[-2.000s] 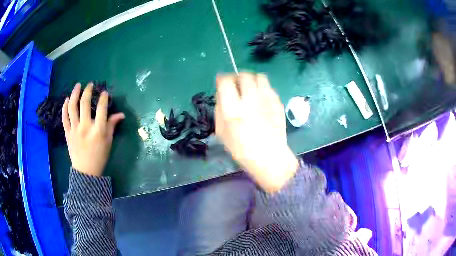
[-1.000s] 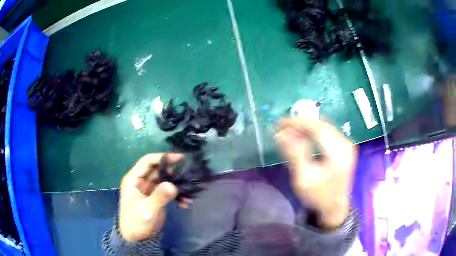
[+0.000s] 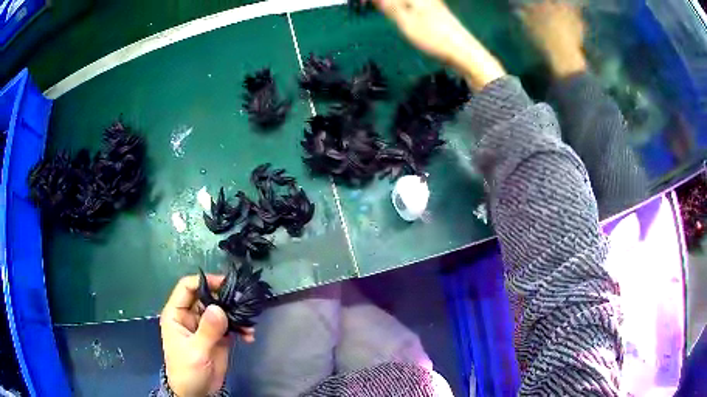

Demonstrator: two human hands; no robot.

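Note:
My left hand (image 3: 196, 333) holds a black spiky hair part (image 3: 239, 296) between thumb and fingers at the bench's near edge. My right hand (image 3: 422, 27) reaches to the far side; its fingers are cut off by the top edge, beside a black piece (image 3: 361, 6). Whether it grips that piece cannot be told. A small loose group of curved black hair pieces (image 3: 267, 208) lies at the middle. A white glue bottle (image 3: 410, 197) lies right of it. A larger heap of black hair parts (image 3: 341, 146) spreads behind the bottle, with a separate tuft (image 3: 265, 99) to its left.
Another heap of black parts (image 3: 97, 180) lies at the left beside a blue bin (image 3: 27, 233). Pale scraps (image 3: 180, 222) lie on the green bench (image 3: 209, 124). A second hand and sleeve (image 3: 593, 116) show at the right, possibly a reflection. My lap is below the near edge.
My right hand has moved from near the bottle to the far side. The upper-right heap now lies spread nearer the middle. My left hand came from the left heap and still holds its part.

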